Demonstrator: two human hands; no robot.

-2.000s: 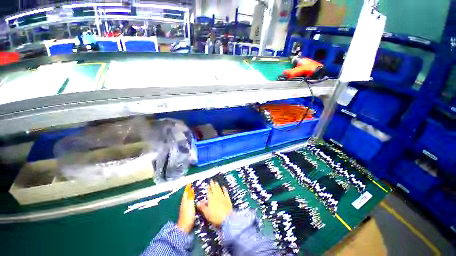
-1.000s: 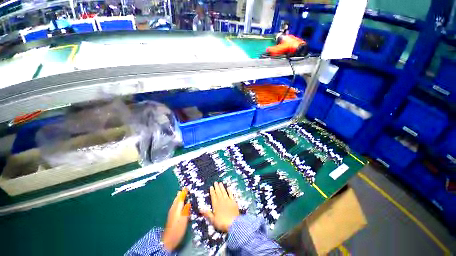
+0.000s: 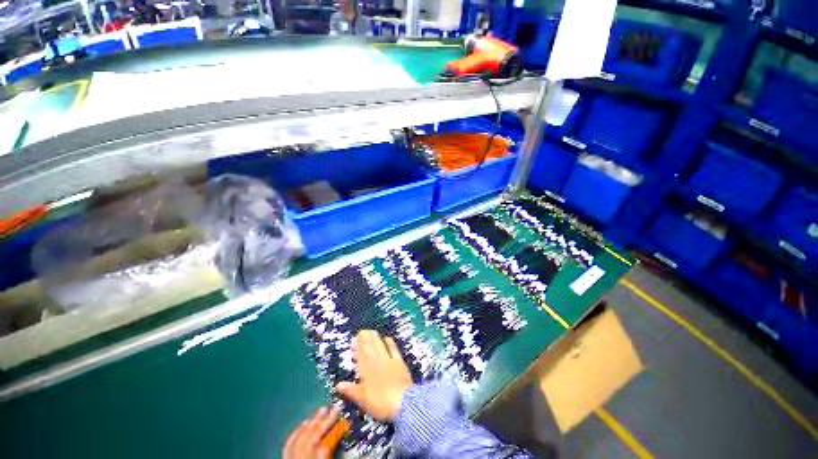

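Short black wire leads with white ends lie in rows on the green bench top. My right hand lies flat, palm down, on the nearest row, fingers pointing away and thumb spread to the left. My left hand is at the bottom edge, partly cut off, beside the near left end of that row. A small orange patch shows at its fingers; whether it is worn or held I cannot tell. White strips lie near the metal rail.
Behind the rail stand a cream tray, a clear plastic bag, a blue bin and one with orange parts. An orange-red corded tool lies on the upper level. An open cardboard box is below the bench's right edge.
The view has shifted, with the bench contents now further left and higher. My left hand has moved down towards the picture's edge. My right hand still rests on the leads.
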